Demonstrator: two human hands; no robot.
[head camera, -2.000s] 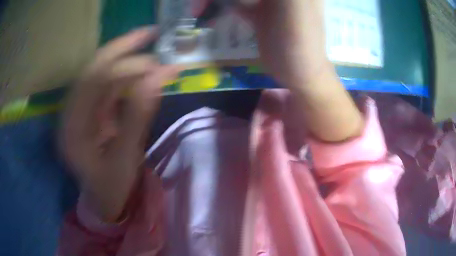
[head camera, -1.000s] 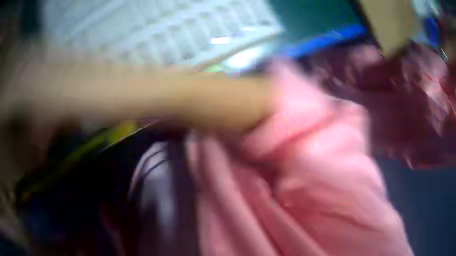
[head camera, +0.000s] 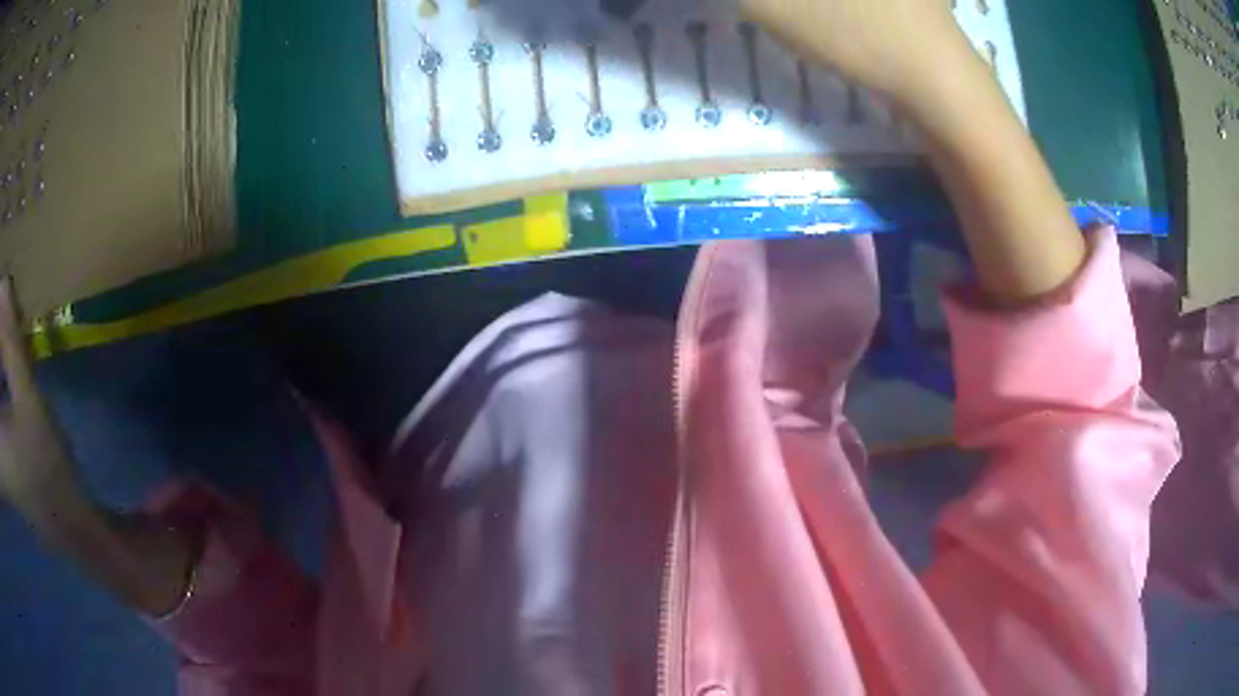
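A white foam board (head camera: 516, 181) with a tan edge lies on the green mat, bearing rows of thin stems with bluish, sparkling round ends (head camera: 598, 125). My right hand (head camera: 842, 34) reaches over the board from the right; its fingers are cut off by the top edge, so what they hold is hidden. My left hand (head camera: 25, 435) is at the far left edge beside the cardboard stack, mostly cut off; its fingers are barely seen.
Stacked brown cardboard sheets (head camera: 116, 150) with small metal pieces lie at left, another sheet (head camera: 1207, 150) at right. Green mat (head camera: 306, 129) has yellow tape (head camera: 340, 265) and blue tape (head camera: 761, 218) along its front edge. Another person's pink sleeve (head camera: 1196, 462) is at far right.
The view has swung back over the bench and is sharper. My left hand has moved to the far left edge. My right arm has moved from across the front to over the board's right part.
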